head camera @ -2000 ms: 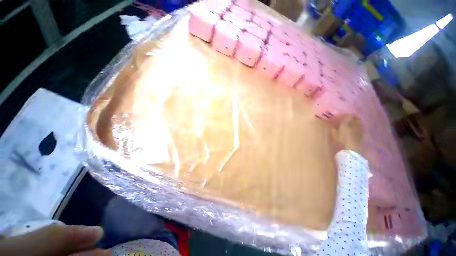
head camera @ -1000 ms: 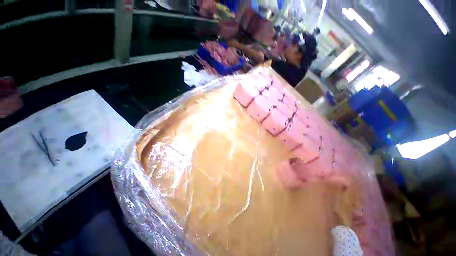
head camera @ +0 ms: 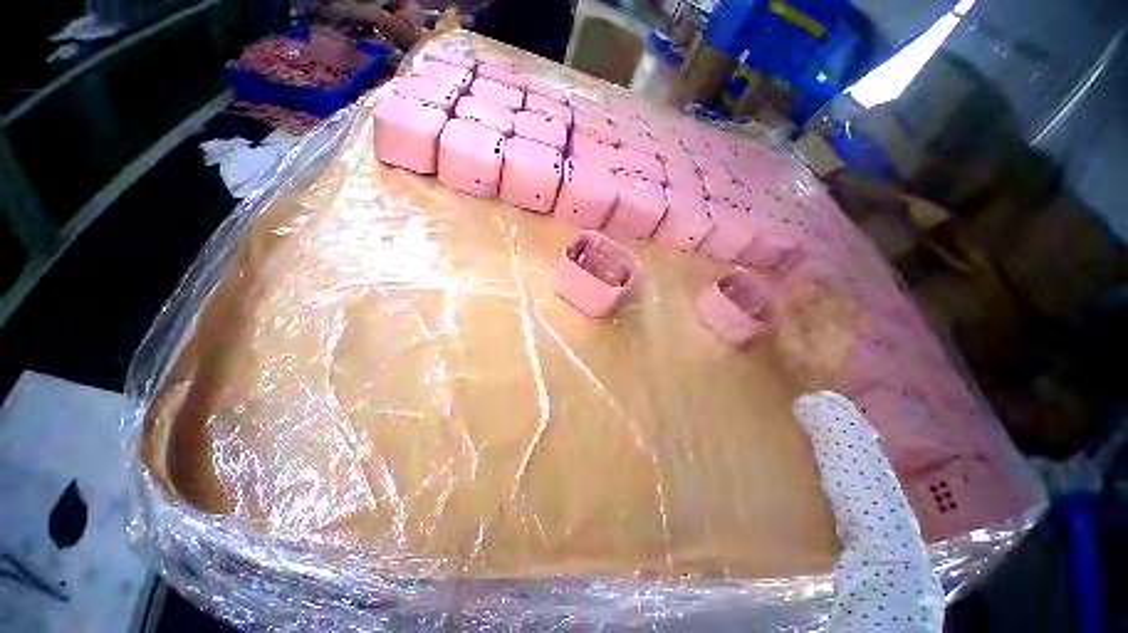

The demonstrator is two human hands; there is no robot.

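Rows of pink housings (head camera: 532, 173) stand close together on the back and right of the film-wrapped tan surface (head camera: 408, 420). Two open, cup-like pink housings stand apart in front of the rows, one near the middle (head camera: 596, 278) and one farther right (head camera: 735, 309). My right hand (head camera: 819, 324), in a white dotted sleeve, is over the edge of the pink rows, just right of the second cup. It is blurred, and I cannot tell if it holds anything. My left hand is not in view.
A white pad (head camera: 62, 433) at the lower left holds a black leaf-shaped patch (head camera: 67, 514) and thin dark tweezers (head camera: 27, 576). A blue bin of pink parts (head camera: 309, 68) and crumpled white material (head camera: 247, 161) lie at the back left. Clear film wraps the surface's edges.
The view has swung about. Two open housings now stand in front of the rows, where two seconds ago there were none. My left hand, seen at the lower left two seconds ago, is out of view.
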